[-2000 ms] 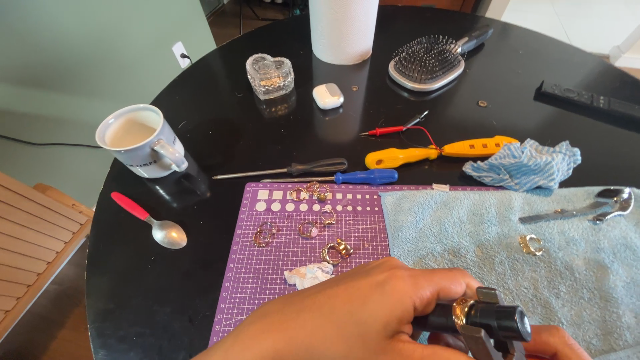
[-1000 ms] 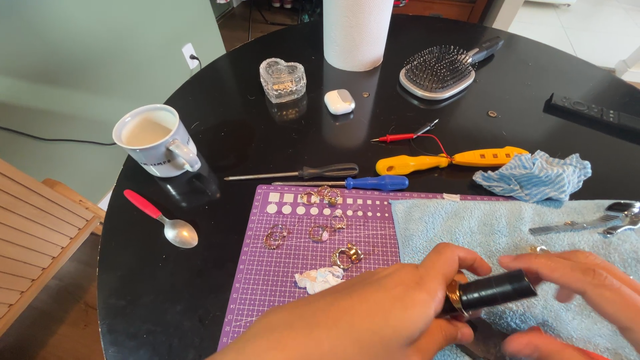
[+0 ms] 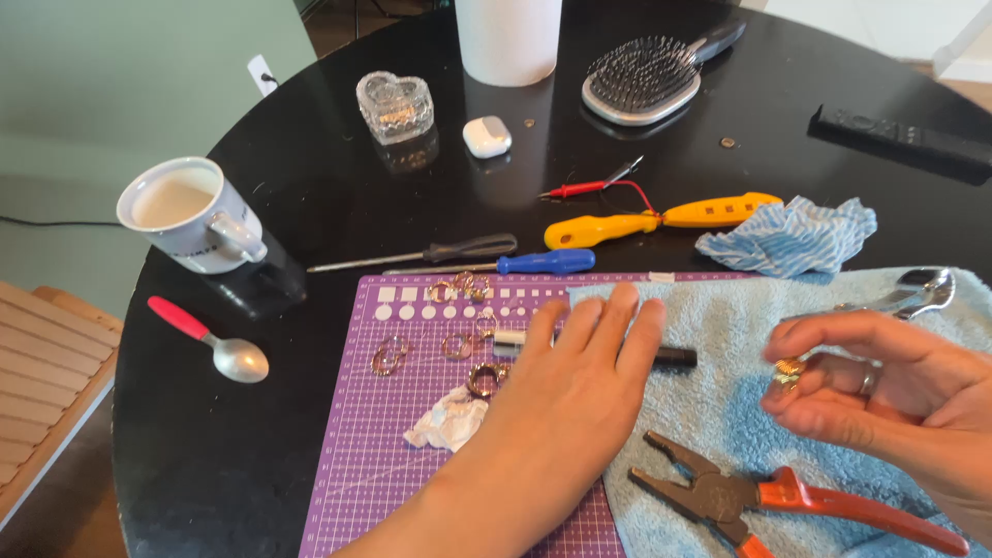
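My left hand [image 3: 577,387] lies palm down over a black cylindrical tool [image 3: 676,357] with a silver end, where the purple cutting mat [image 3: 364,480] meets the light blue towel [image 3: 697,411]. Whether its fingers grip the tool is hidden. At the right, my right hand [image 3: 868,387] pinches a gold ring [image 3: 788,373] between thumb and fingertips. Combination pliers [image 3: 725,496] with red handles lie on the towel between my hands, jaws apart. Several rings, among them a dark gold one [image 3: 485,380], rest on the mat near a crumpled white tissue [image 3: 448,419].
Behind the mat lie a black screwdriver [image 3: 465,248], a blue screwdriver [image 3: 550,262], a yellow tester [image 3: 604,231] and a striped cloth [image 3: 798,236]. A mug [image 3: 194,221] and spoon [image 3: 240,360] are left; a glass heart box [image 3: 395,108], earbud case [image 3: 487,137] and hairbrush [image 3: 643,81] stand farther back.
The black tool has gone from upright in my left hand to lying on the mat and towel. My right hand has moved right with the gold ring. The pliers now lie in full view.
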